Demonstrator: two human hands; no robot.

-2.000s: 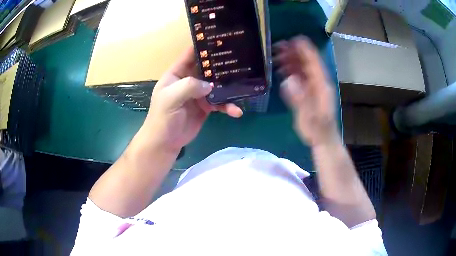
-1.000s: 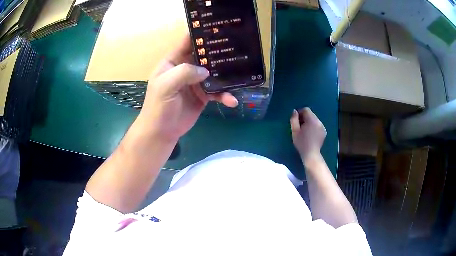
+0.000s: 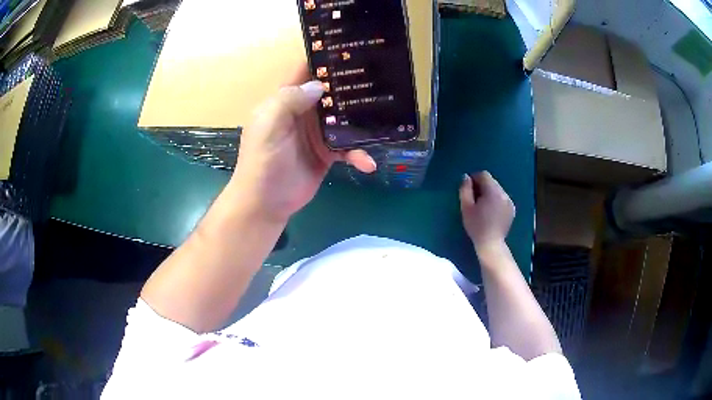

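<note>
A black smartphone (image 3: 363, 74) with a lit screen of text rows is held upright in my left hand (image 3: 281, 148); its top is cut off by the frame edge. My left thumb lies at the screen's left edge and a fingertip shows below the phone. My right hand (image 3: 488, 207) rests on the green bench near its right edge, fingers curled in, with nothing visible in it. Behind the phone stands a tray stack (image 3: 211, 70) with a tan sheet on top and dark layered sides; the phone and left hand hide part of it.
The green bench (image 3: 133, 187) has more tray stacks (image 3: 16, 133) at the far left and tan sheets (image 3: 86, 27) at the back left. A tan carton (image 3: 597, 125) and a pale pipe (image 3: 671, 183) are at the right. A person's pale clothing (image 3: 16, 254) shows at the left edge.
My right hand has come down from beside the phone to the bench and its fingers have curled. My left hand still holds the phone; the thumb has moved up slightly along its edge.
</note>
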